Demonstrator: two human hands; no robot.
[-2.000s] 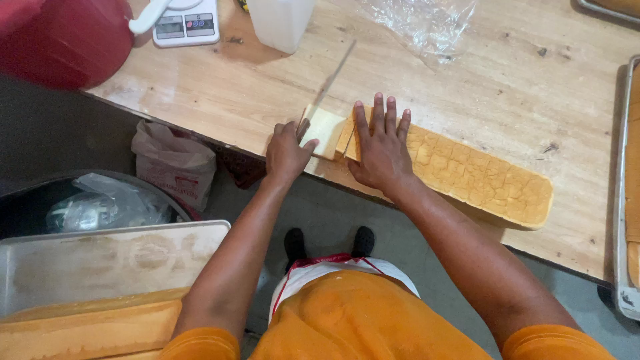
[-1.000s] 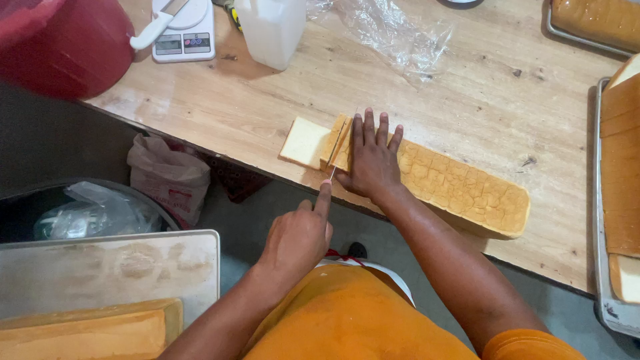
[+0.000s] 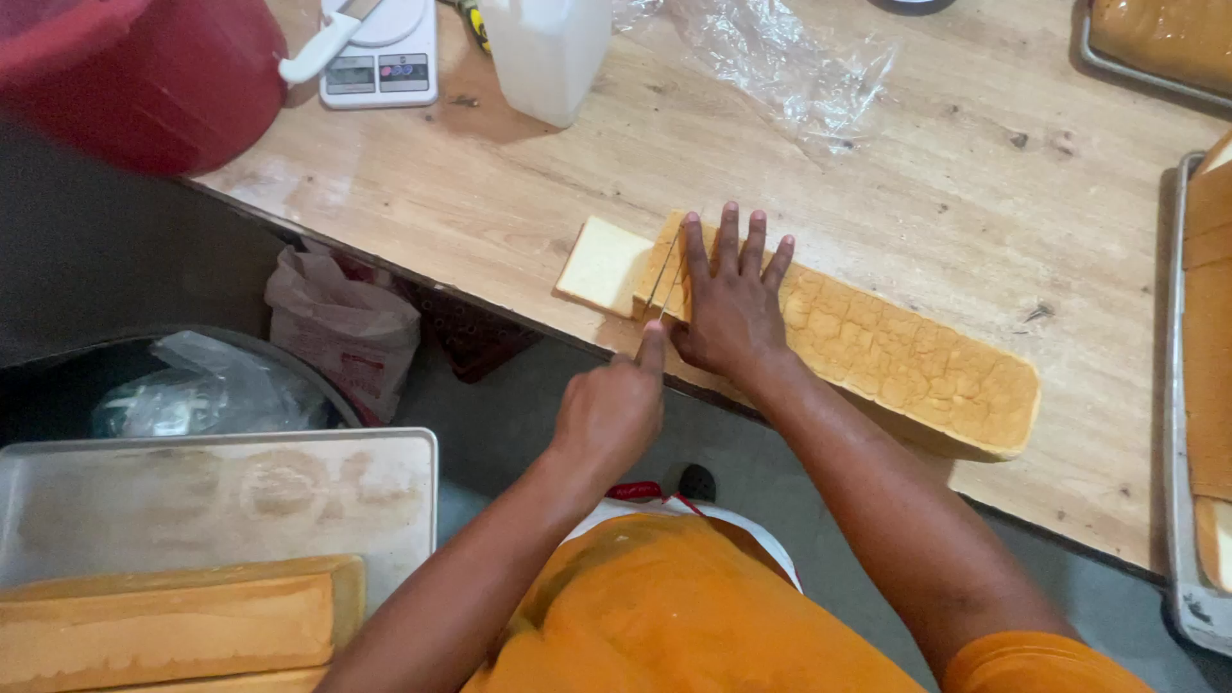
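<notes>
A long rectangular loaf with a cracked golden-brown crust lies on the wooden table near its front edge. My left hand is closed around a knife, its index finger stretched along the back; the handle is hidden in the hand. The thin knife blade lies across the loaf near its left end. Just left of it, a cut line marks off a slice. My right hand rests flat on the loaf beside the blade, fingers spread. A pale square slice of bread lies flat on the table at the loaf's left end.
A red tub, a white kitchen scale bearing a white-handled knife, a plastic container and clear film are at the back. Trays of bread stand right and lower left. A bag stands below the table.
Two seconds ago my left hand was at the pale slice, beside a knife lying on the table; now it holds the knife across the loaf. My right hand has stayed on the loaf.
</notes>
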